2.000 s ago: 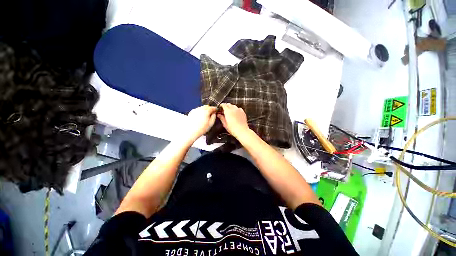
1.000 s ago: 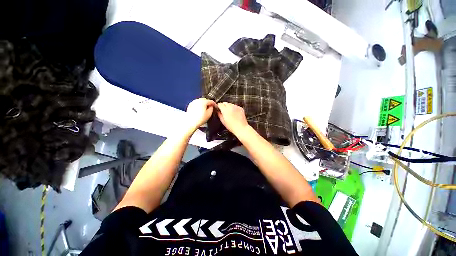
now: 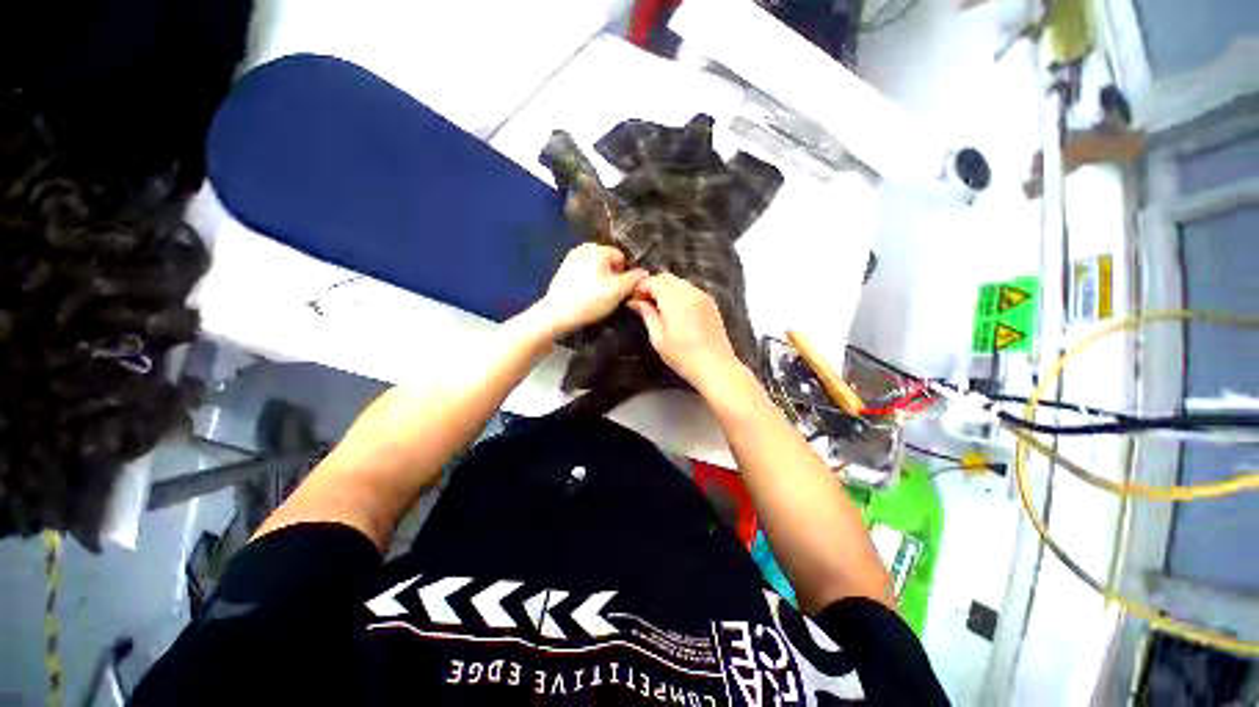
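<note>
A brown-black plaid garment [image 3: 677, 221] lies over the right part of the navy padded board [image 3: 373, 180], its sleeves or collar parts spread toward the back. My left hand [image 3: 591, 283] and my right hand [image 3: 677, 315] meet at the garment's near left part. The fingertips of both hands pinch its cloth close together. What lies between the fingertips is too small and blurred to tell. The near edge of the garment hangs at the table's front edge, close to my body.
A steam iron with a wooden-yellow handle [image 3: 826, 373] rests at the table's right edge, with red fittings and black and yellow lines running right. A rumpled dark plaid pile [image 3: 90, 332] stands at left. A green bag [image 3: 907, 532] lies below the iron.
The whole view has shifted, so things sit further left. My hands have moved up along the garment, still pinching it. The garment's left part is pulled and folded differently.
</note>
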